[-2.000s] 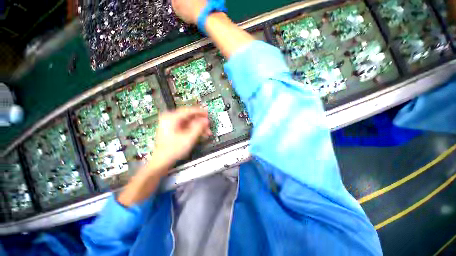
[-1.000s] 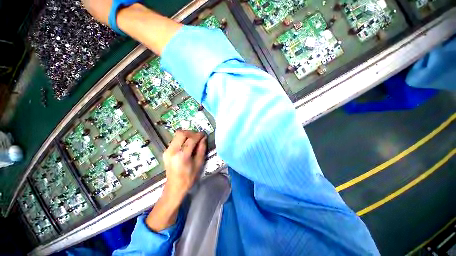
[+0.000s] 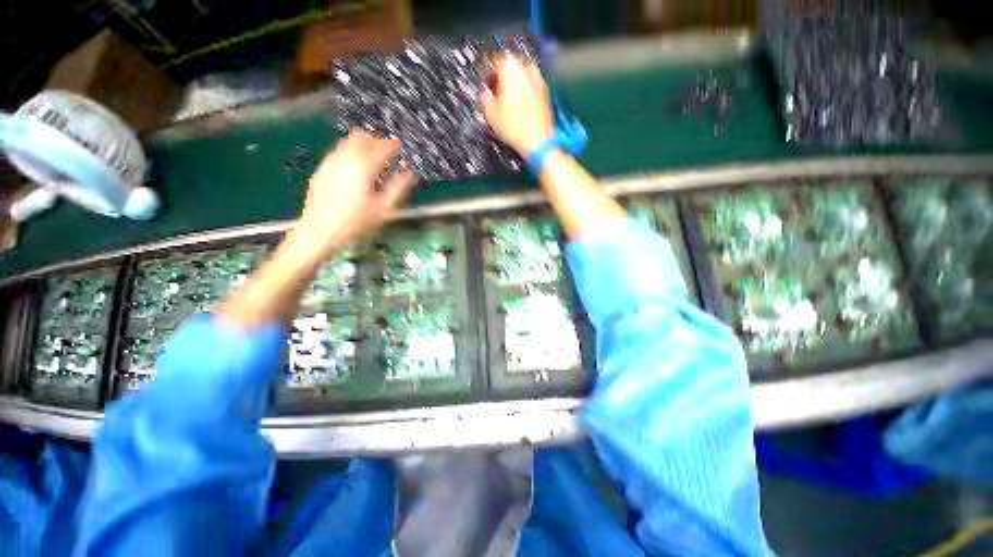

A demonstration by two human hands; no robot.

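A glittering dark and silver component pile [image 3: 436, 114] lies on the green bench beyond the conveyor. My left hand [image 3: 348, 187] is at the pile's near left edge, fingers bent and blurred; I cannot tell whether it holds a part. My right hand [image 3: 518, 103] is over the pile's right side, fingertips down at the parts; whether it grips one is too blurred to see. A blue strap [image 3: 565, 139] is on my right wrist. Green circuit boards [image 3: 540, 332] sit in dark-edged pallets on the line below my hands, partly covered by my arms.
The pale near rail [image 3: 436, 426] runs across in front of my body. A white fan [image 3: 82, 152] stands at the far left. A second component pile [image 3: 855, 82] and a small dark heap [image 3: 710, 96] lie on the right of the bench. Blue sleeves of people show at both lower edges.
My left hand has moved from the boards near the front rail to the pile. My right hand stays at the pile, farther over it. The view has turned and shows more bench.
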